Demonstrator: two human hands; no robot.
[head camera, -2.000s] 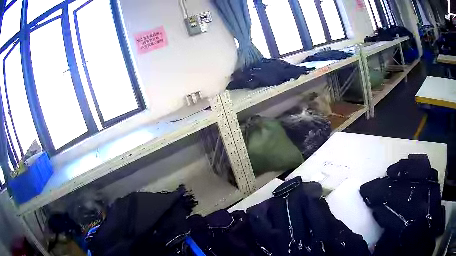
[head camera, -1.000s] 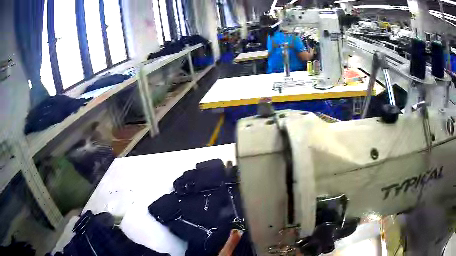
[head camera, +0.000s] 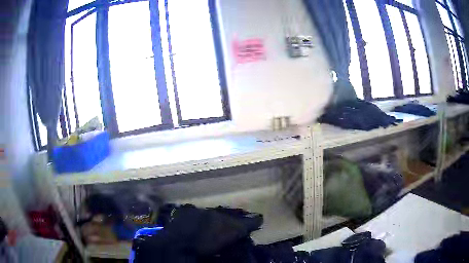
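A heap of black sewn pieces (head camera: 205, 231) lies nearest in front of me at the lower middle, over a blue container edge (head camera: 146, 232). More black workpieces (head camera: 355, 249) lie along the bottom edge on the white table (head camera: 406, 221), and another black bundle (head camera: 447, 250) is cut off at the lower right. Details on them are too blurred to tell. Neither of my hands is in view.
A long white shelf (head camera: 205, 162) runs under the windows, with a blue box (head camera: 82, 152) at left and black goods (head camera: 357, 114) at right. Below are a green sack (head camera: 345, 187) and dark bundles. A shelf post (head camera: 312, 190) stands mid-right.
My view has swung left from the sewing machine back to the windows and shelf. The machine, the person in blue and the finger seen near the black pieces are out of the picture.
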